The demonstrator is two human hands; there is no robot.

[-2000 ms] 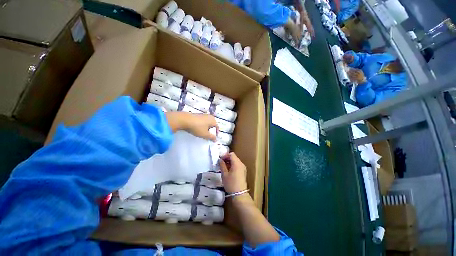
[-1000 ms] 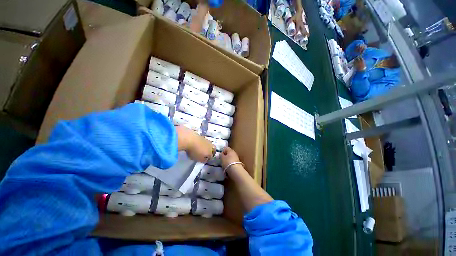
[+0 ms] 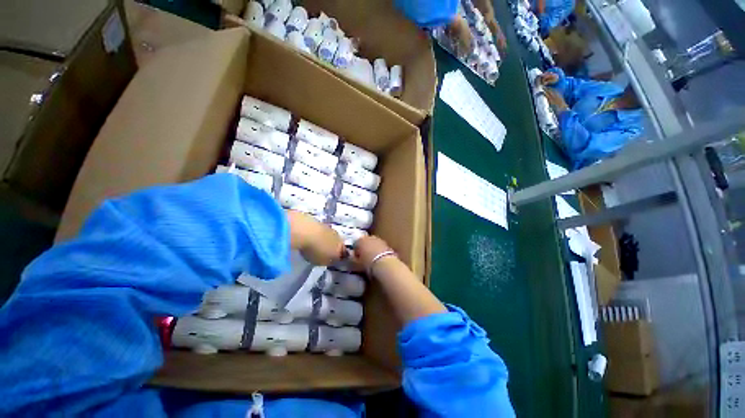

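Note:
White cylindrical units [image 3: 207, 333] lie in rows in the open carton [image 3: 408, 163] in front of me. My left hand [image 3: 317, 240] is over the units at the carton's middle right, with the label sheet [image 3: 286, 282] hanging below it on the units. My right hand [image 3: 372, 247] meets it at the fingertips over one unit. The fingertips are small and partly hidden, and no label can be made out between them.
A neighbouring carton [image 3: 421, 61] holds loose units beyond mine. Printed sheets [image 3: 472, 189] lie on the green surface [image 3: 466, 326] at right. A grey metal bar [image 3: 588, 170] crosses there. Coworkers in blue handle units farther off. A closed carton [image 3: 49, 106] stands at left.
Since the first frame my hands have come together over a unit, and the label sheet has dropped lower and folded. A coworker's hand has left the neighbouring carton since one second ago.

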